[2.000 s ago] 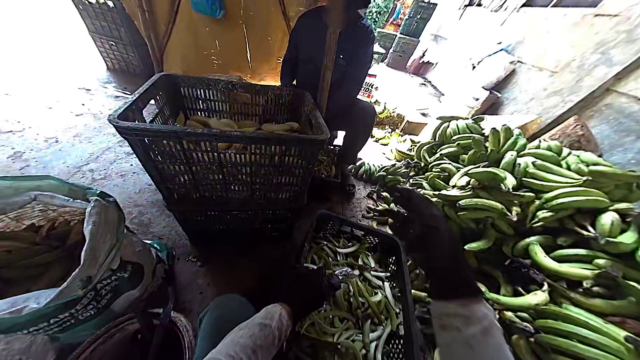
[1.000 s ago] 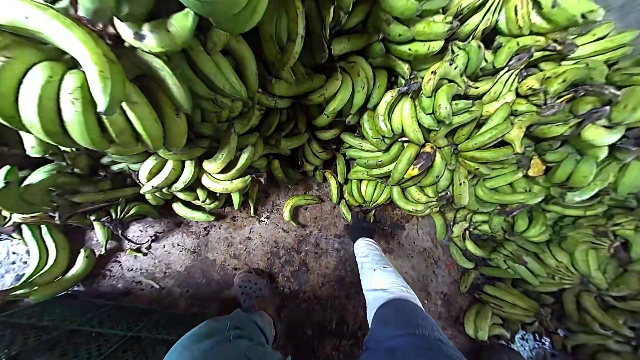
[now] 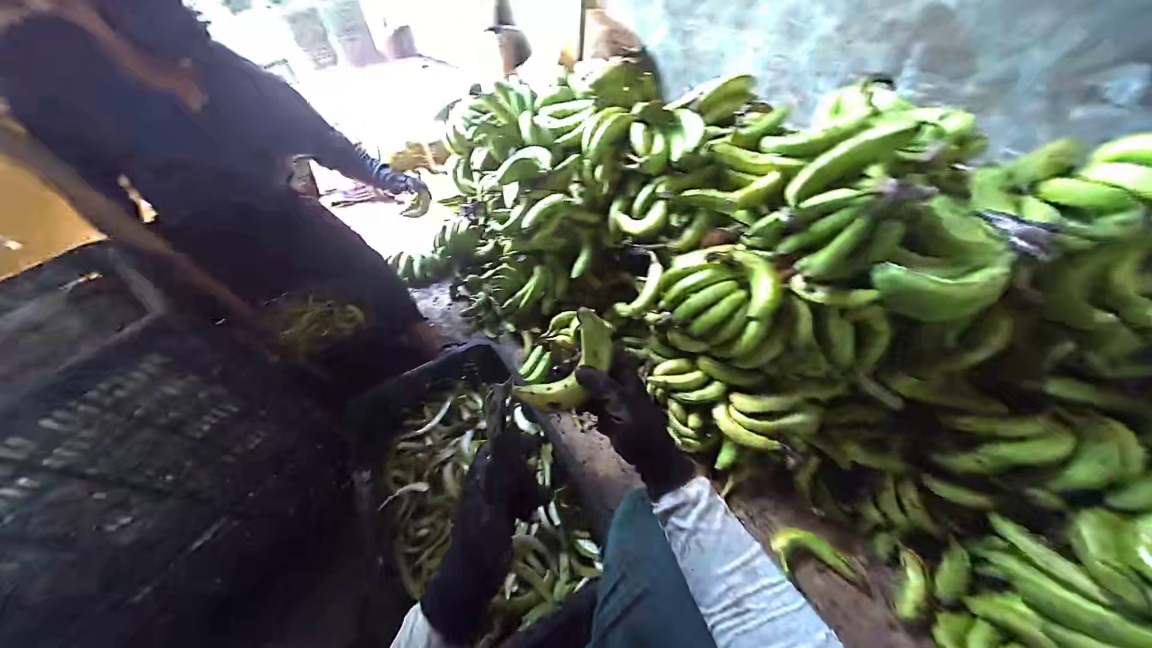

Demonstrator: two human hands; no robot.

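My right hand (image 3: 625, 409), in a dark glove, grips a curved green plantain (image 3: 589, 346) above the rim of a dark plastic crate. My left hand (image 3: 504, 477), also dark-gloved, is just left of it, over the crate. A thin, dark, blade-like tool (image 3: 497, 409) sticks up from the left hand, close to the plantain's lower left end; blur hides its exact shape. The crate (image 3: 576, 495) below holds many long strips of green and pale peel (image 3: 427, 513). A large heap of green plantain bunches (image 3: 720, 297) rises in front and to the right.
A dark stacked crate (image 3: 135, 450) bearing writing fills the left side. Behind it a person in dark clothes (image 3: 225, 162) reaches a hand toward the heap. Loose plantains (image 3: 814, 549) lie on the floor at lower right. A pale wall (image 3: 900, 54) stands behind the heap.
My right hand, low at the heap's edge a second ago, is now over the peel crate with a plantain in it. My left hand has come into view. The view has swung widely.
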